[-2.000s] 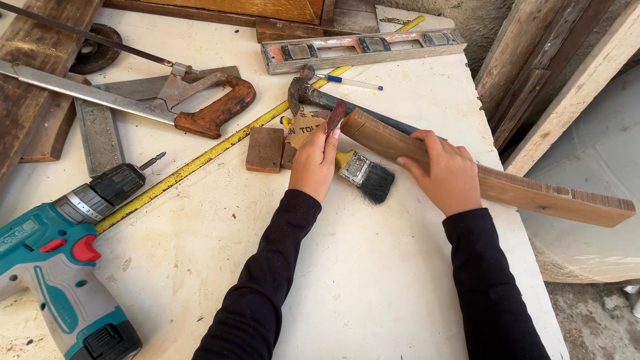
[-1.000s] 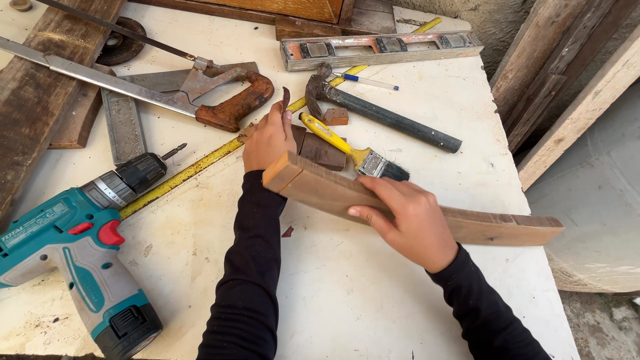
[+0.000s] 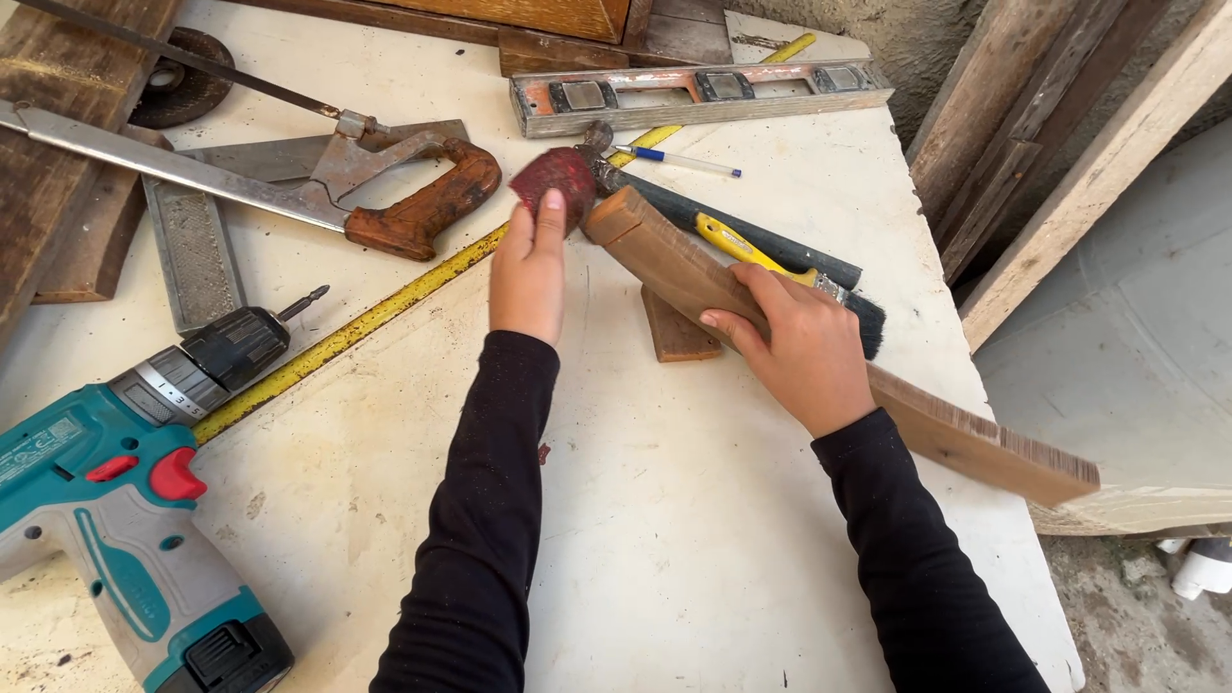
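Observation:
My left hand (image 3: 531, 274) holds a piece of red sandpaper (image 3: 560, 183), its rough face up, near the head of a hammer (image 3: 731, 217). My right hand (image 3: 804, 346) grips a curved wooden piece (image 3: 962, 433) by its middle; its left end rises close to the sandpaper, apart from my left fingers. A paintbrush with a yellow handle (image 3: 741, 243) lies partly behind the wood and my right hand, beside the hammer's handle. Under the curved piece sits a small wooden block (image 3: 679, 332), partly hidden. A blue-capped pen (image 3: 685, 162) lies above the hammer.
A cordless drill (image 3: 144, 520), hacksaw (image 3: 414, 207), try square (image 3: 195, 255) and grinding disc (image 3: 183, 82) lie at left beside boards (image 3: 67, 125). A yellow metal ruler (image 3: 366, 322) crosses the white table (image 3: 664, 558). A spirit level (image 3: 703, 91) lies at the back; timbers (image 3: 1097, 173) lean at right.
My left hand has moved up and right since the last earlier frame, and the sandpaper's red face now shows. The curved wood's left end has swung up and away, over the hammer and brush.

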